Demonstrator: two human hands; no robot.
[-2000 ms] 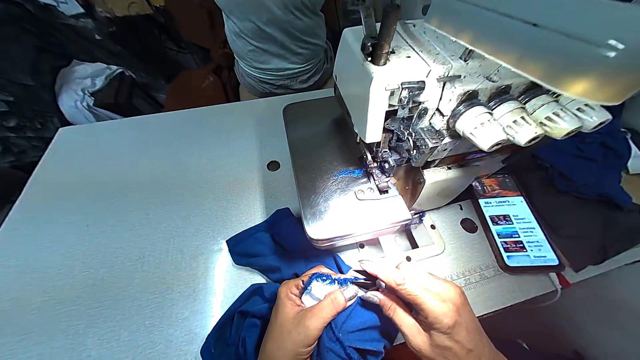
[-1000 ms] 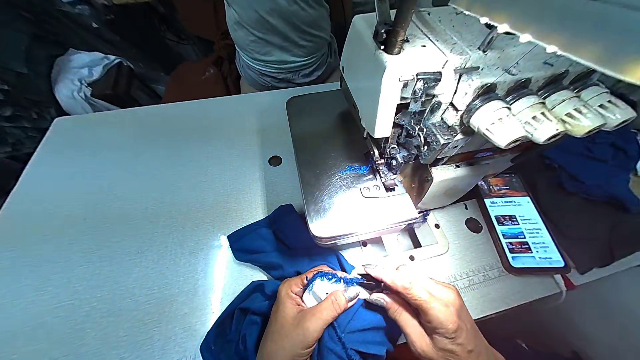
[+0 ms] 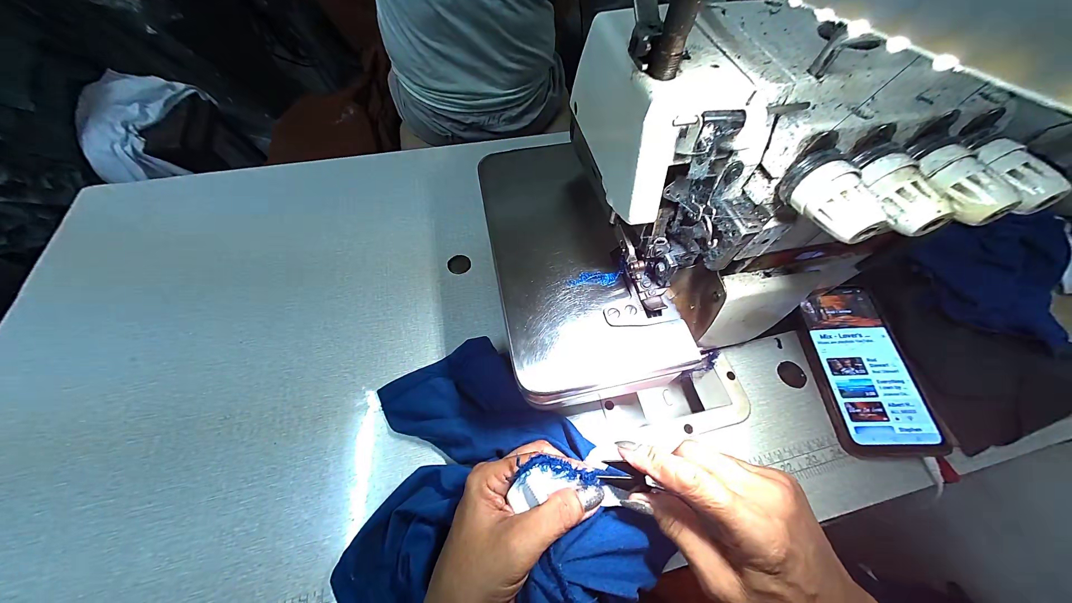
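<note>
At the front edge of the table lies blue fabric [image 3: 477, 402], bunched under both hands. My left hand [image 3: 511, 528] pinches a white piece [image 3: 536, 486] with a fringe of blue thread along its upper edge. From the right, my right hand [image 3: 729, 511] holds a small dark pointed tool [image 3: 624, 476], perhaps thread snips, its tip at the blue stitching. Most of the tool is hidden by the fingers. Just beyond the hands stands an overlock sewing machine [image 3: 628, 109], with blue thread [image 3: 595, 278] on its metal plate [image 3: 553, 327].
A smartphone [image 3: 879, 377] with a lit screen lies right of the machine, a cable at its lower end. Dark blue cloth [image 3: 988, 260] is behind it. The white table [image 3: 251, 352] extends left. A person [image 3: 469, 59] is beyond the far edge, near white cloth [image 3: 126, 126].
The view has shifted slightly. Both hands stay at the white piece, with the dark tool still at its blue-threaded edge.
</note>
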